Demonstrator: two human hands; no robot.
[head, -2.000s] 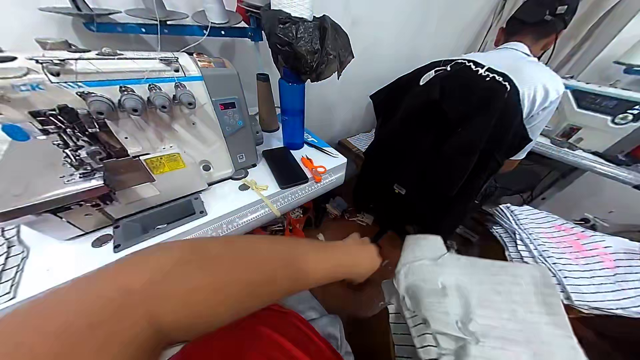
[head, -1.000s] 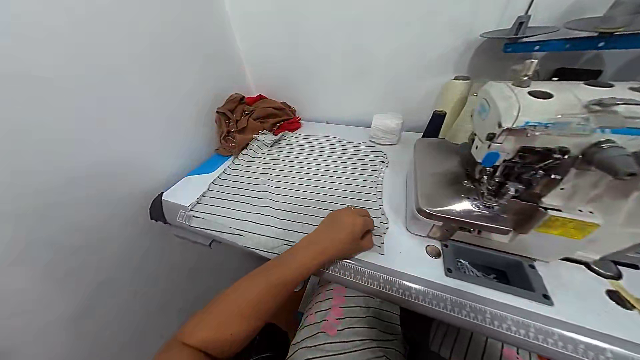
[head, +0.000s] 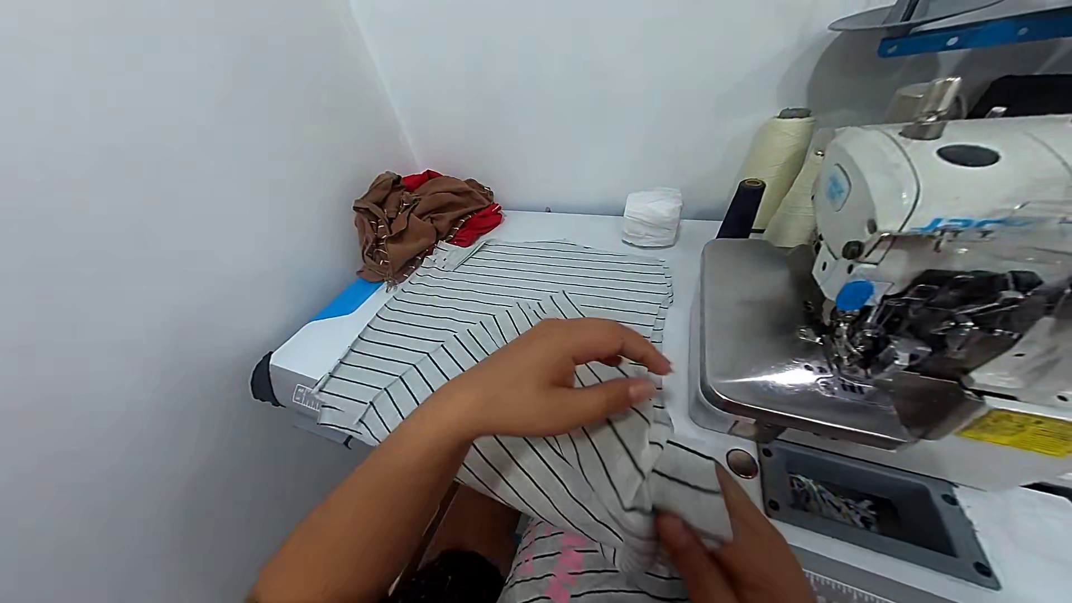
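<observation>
White fabric with dark stripes lies spread on the sewing table, and an upper part of it is folded and bunched near the front edge. My left hand rests over this bunched part, thumb and forefinger apart, its palm side hidden. At the lower right, my right hand pinches the cloth between thumb and fingers; part of this hand is out of view. To the right of both hands stands a white overlock sewing machine with a metal cloth plate.
Brown and red cloth is heaped at the back left. A white roll, a dark thread cone and a cream thread cone stand by the wall. A grey tray holding scraps is set in the table's front. More striped cloth hangs below.
The view has swung left from the other person and moved closer to the cloth. One second ago one hand was on the flat striped fabric; now both hands are at it and part is folded over.
</observation>
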